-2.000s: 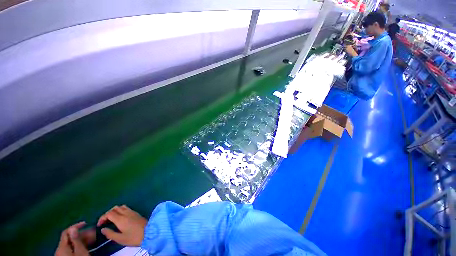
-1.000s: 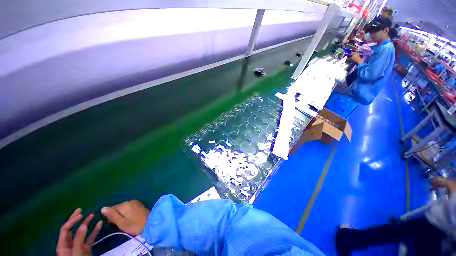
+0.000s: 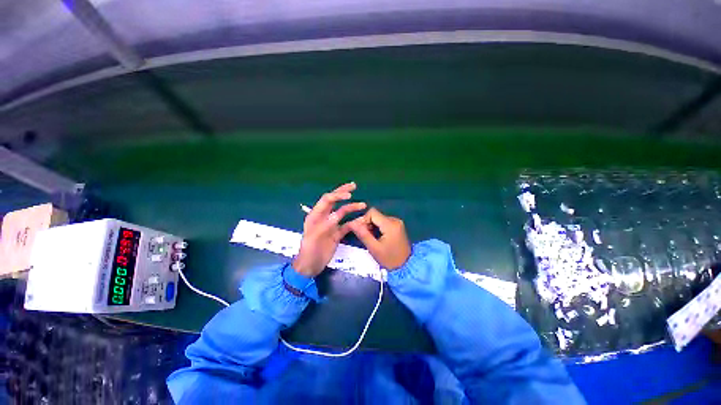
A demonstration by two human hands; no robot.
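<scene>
My left hand (image 3: 320,233) is above the strip with its fingers spread. My right hand (image 3: 387,241) is beside it with curled fingers, its fingertips meeting my left thumb. Anything between the fingertips is too small or hidden to tell. A white lead (image 3: 365,331) runs from the power supply, loops in front of me and rises to my right hand, where it is hidden. A small pale tip (image 3: 306,208) shows beside my left fingers. A long white label strip (image 3: 265,237) lies flat under both hands.
The bench power supply (image 3: 71,265) stands at the left with red and green digits, a tan box (image 3: 28,229) beside it. A clear blister tray (image 3: 672,213) lies at the right with many white scraps (image 3: 565,265). Another white strip (image 3: 696,315) is at its lower right.
The view has swung left and down from the aisle to the bench, bringing the supply into view. The black unit in my hands two seconds ago no longer shows there.
</scene>
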